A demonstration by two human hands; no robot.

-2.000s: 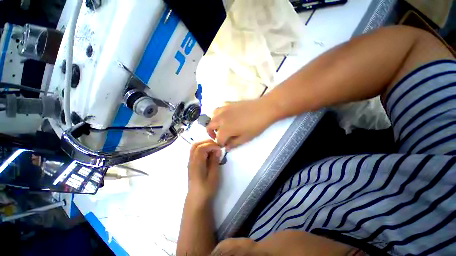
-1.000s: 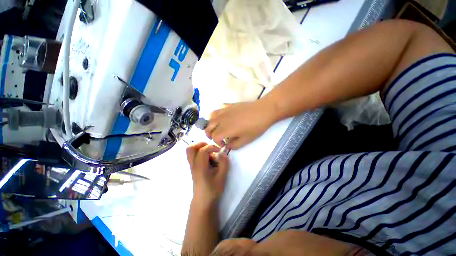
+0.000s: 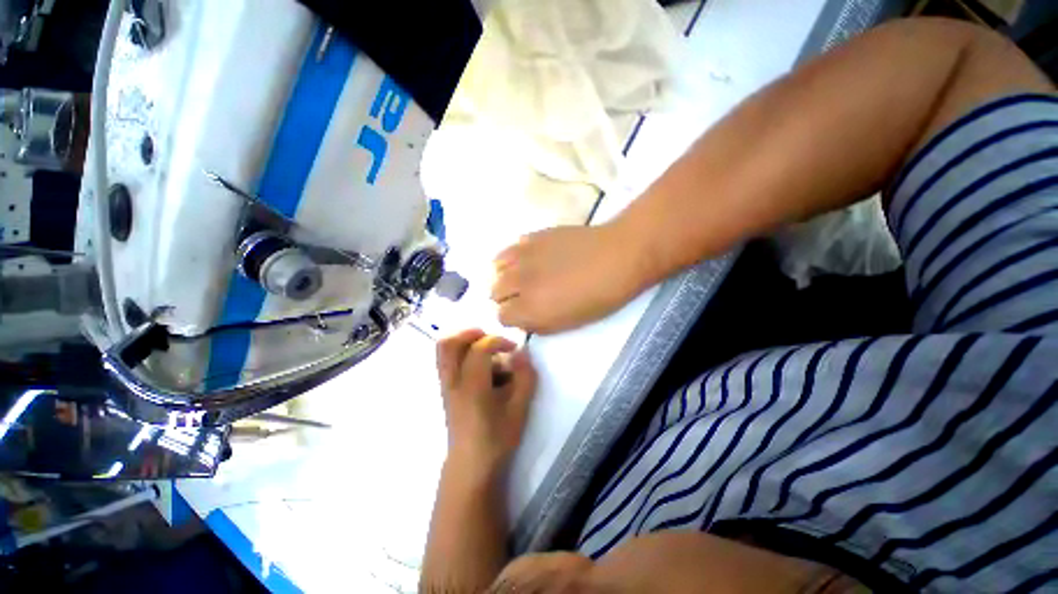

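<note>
My left hand (image 3: 487, 383) is low on the white table, thumb and fingertips curled together around a small pale piece (image 3: 506, 359) that the lamp washes out. My right hand (image 3: 569, 281) rests knuckles up just above it, fingers bent down; what is under them is hidden. The hands are apart by a small gap. The needle area of the white sewing machine head (image 3: 400, 284) is just left of my right fingertips, with a small grey part (image 3: 453, 285) between.
A crumpled cream fabric pile (image 3: 557, 87) lies beyond my right hand. A tension dial (image 3: 290, 274) is on the machine face. A curved metal arm (image 3: 244, 400) holds a dark, shiny device (image 3: 116, 435). The grey ruler edge (image 3: 627, 377) borders the table by my striped clothing.
My right hand has drawn slightly away from my left hand, its fingers more curled. My left hand keeps its pinch, with a small shift. The machine appears further left in view.
</note>
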